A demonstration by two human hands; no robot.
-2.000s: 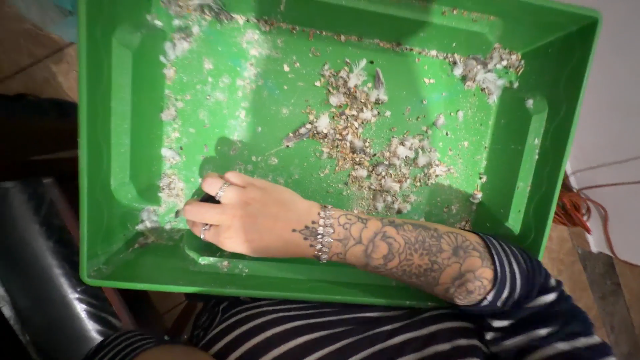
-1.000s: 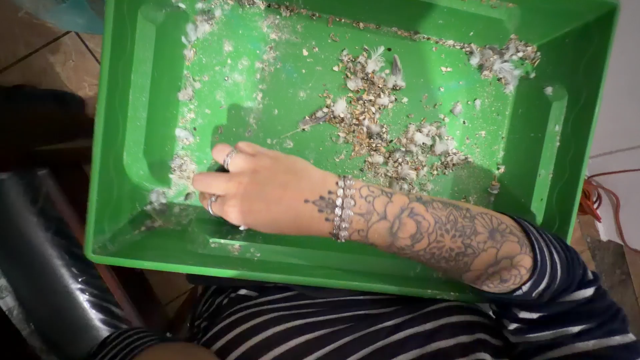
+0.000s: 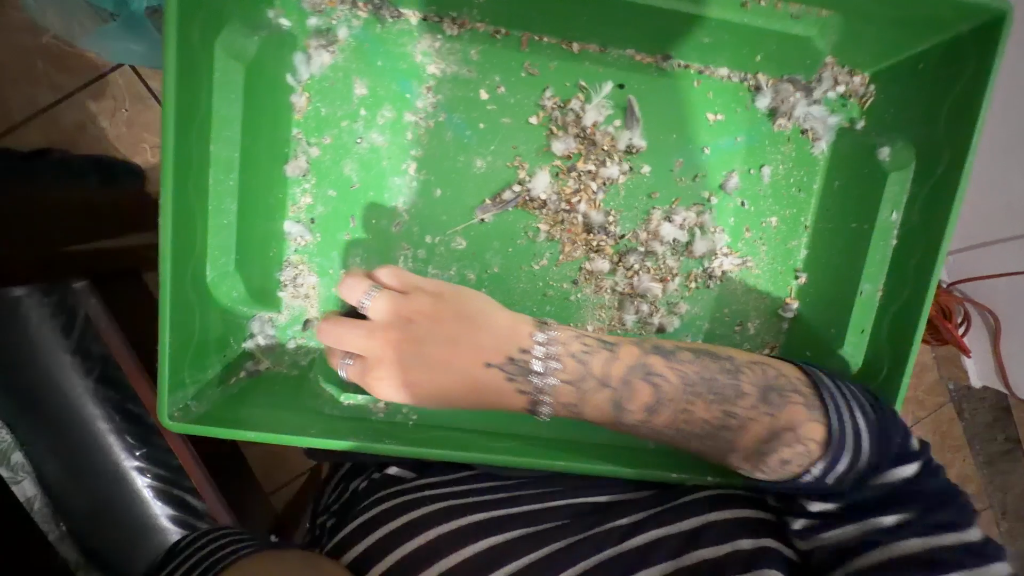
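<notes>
A green plastic tray (image 3: 464, 264) spans most of the view, with seed husks and small feathers scattered over its floor. My right hand (image 3: 408, 336), wearing rings and a bracelet, reaches into the tray's lower left part. Its fingers curl down against the floor beside a strip of pale debris (image 3: 298, 288); a dark patch shows between them, and whether they hold anything is hidden. A heap of husks and feathers (image 3: 588, 200) lies in the middle of the tray, with a long grey feather (image 3: 498, 206) at its left side. My left hand is out of frame; only its sleeve and part of the forearm show at the bottom.
More debris with feathers (image 3: 816, 100) fills the upper right corner of the tray. A shiny black bag-like object (image 3: 80, 432) lies at the lower left. Coiled orange cord (image 3: 952, 316) rests on the tiled floor at right. Bluish plastic (image 3: 104, 28) shows at the upper left.
My right hand stays in the lower left part of the tray, with its fingers bent downward. The heap in the middle looks the same.
</notes>
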